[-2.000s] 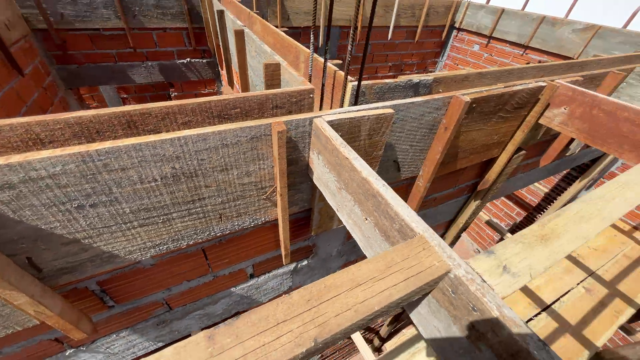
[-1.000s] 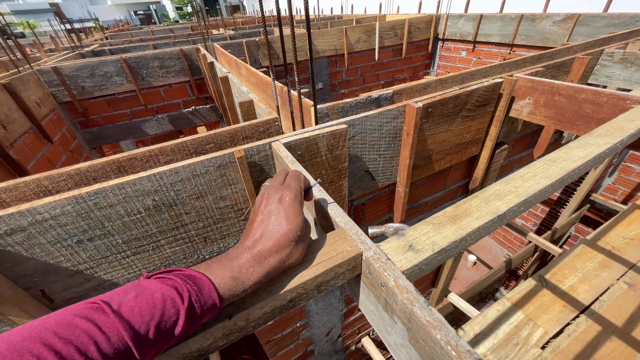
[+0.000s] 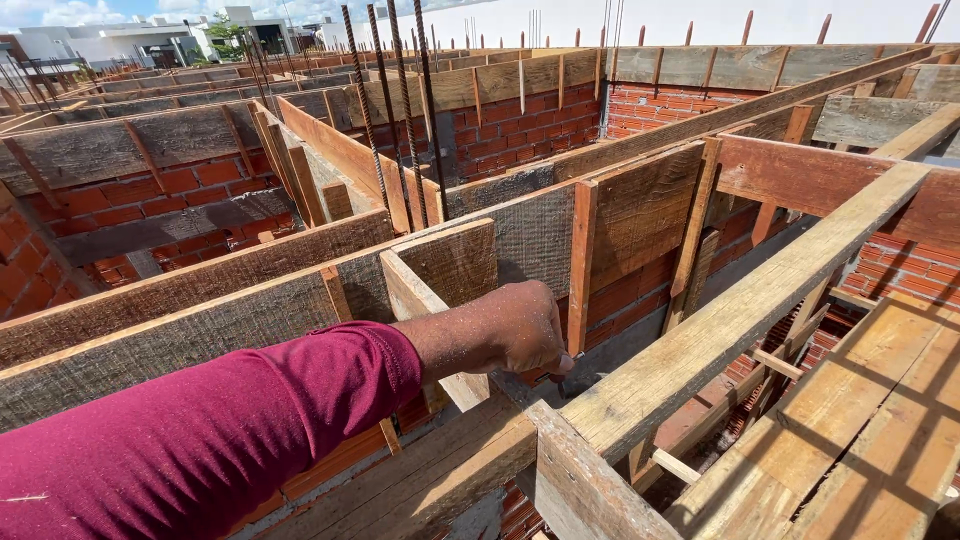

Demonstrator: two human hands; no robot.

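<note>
My left hand (image 3: 529, 330), in a maroon sleeve, reaches in from the lower left over the narrow wooden board (image 3: 589, 480) that runs toward me. Its fingers are curled, and thumb and finger pinch a thin metal piece (image 3: 546, 377), apparently a nail, partly hidden by them. Just below the hand, a thick timber (image 3: 465, 465) meets the board from the left, and a pale timber beam (image 3: 735, 322) meets it from the right. The board's far end is against the long formwork plank (image 3: 247, 322). My right hand is out of view.
Steel rebars (image 3: 401, 112) stand upright beyond the formwork. Red brick walls (image 3: 517, 135) lie below the planks. Wooden planks (image 3: 862, 420) form a platform at the lower right. Between the timbers are deep gaps, crossed by thin battens (image 3: 776, 364).
My left hand was out of view two seconds ago, then came in at the board's far end. It has since moved along the board, nearer the pale beam. The view has tilted up.
</note>
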